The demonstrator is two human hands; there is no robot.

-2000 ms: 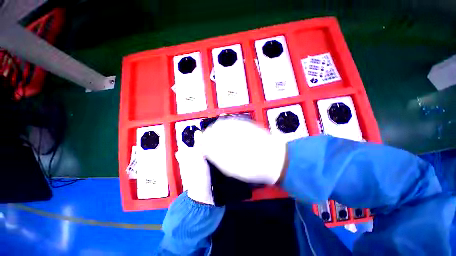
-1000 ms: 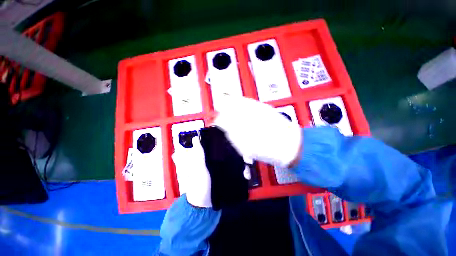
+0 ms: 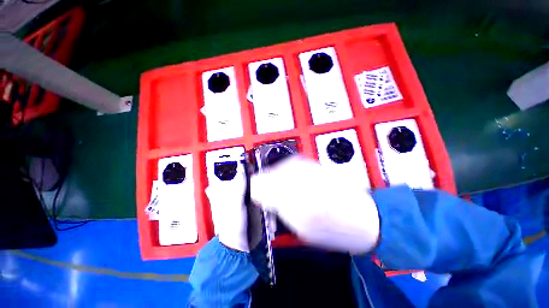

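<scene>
My left hand [image 3: 232, 218], white-gloved, holds a dark smartphone [image 3: 262, 240], tilted nearly edge-on, over the front row of a red phone tray [image 3: 144, 207]. My right hand [image 3: 319, 203], white-gloved and blurred, is against the phone's upper part; whether its fingers grip anything is hidden. A dark-backed phone [image 3: 276, 150] lies in the pocket behind, partly covered by my right hand. White-backed phones with round black camera covers, such as the one at front left [image 3: 178, 207], lie in other pockets. The back-left pocket is empty. A label sheet [image 3: 378, 86] lies in the back-right pocket.
The tray lies on a green bench [image 3: 99, 174]. A pale metal post [image 3: 72, 81] stands left, with another red tray [image 3: 45, 90] beyond it. A dark object [image 3: 24, 210] is at the left edge. A white block [image 3: 530, 89] is at right.
The held phone has turned from its flat dark face to nearly edge-on. My right hand has moved slightly lower, uncovering the camera area of the dark-backed phone and the white phone beside it.
</scene>
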